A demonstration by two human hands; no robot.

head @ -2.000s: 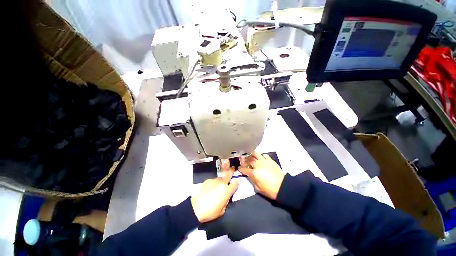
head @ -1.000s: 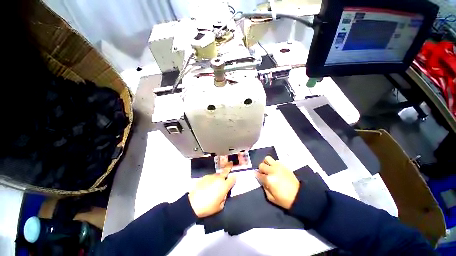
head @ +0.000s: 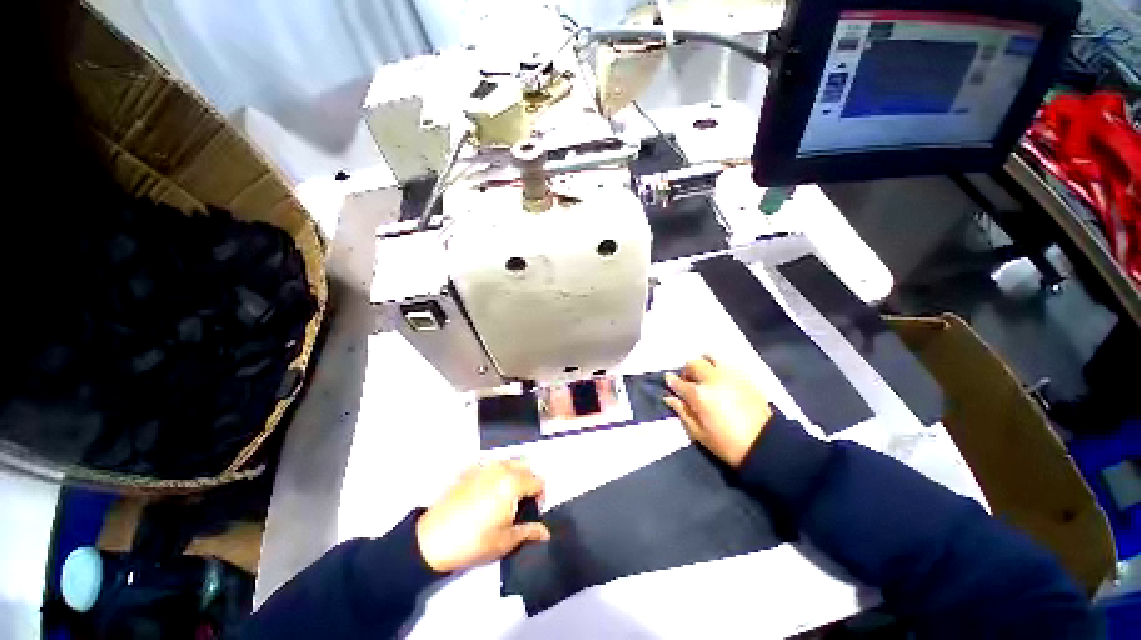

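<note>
The off-white sewing head (head: pixel 548 281) stands over the reddish-copper and silver clamp (head: pixel 606 405), which has a dark window. A black band (head: pixel 509 420) shows on both sides of the clamp. My left hand (head: pixel 486 515) is at the front left, away from the clamp, with a small black piece (head: pixel 528 510) between thumb and fingers. My right hand (head: pixel 720 410) has curled fingertips at the right end of the band; whether it grips anything is hidden. A wide black sheet (head: pixel 644 519) lies in front, between my hands.
A tall cardboard box (head: pixel 313 269) of small black pieces stands left. Two black strips (head: pixel 786 348) lie right of the head. A lower cardboard box (head: pixel 1020 431) is beyond the table's right edge. The control screen (head: pixel 920 88) hangs at upper right, with red material (head: pixel 1086 169) behind.
My left hand has moved from the clamp toward the front left, with a small black piece now showing in it. My right hand has moved right, off the clamp. The clamp is uncovered.
</note>
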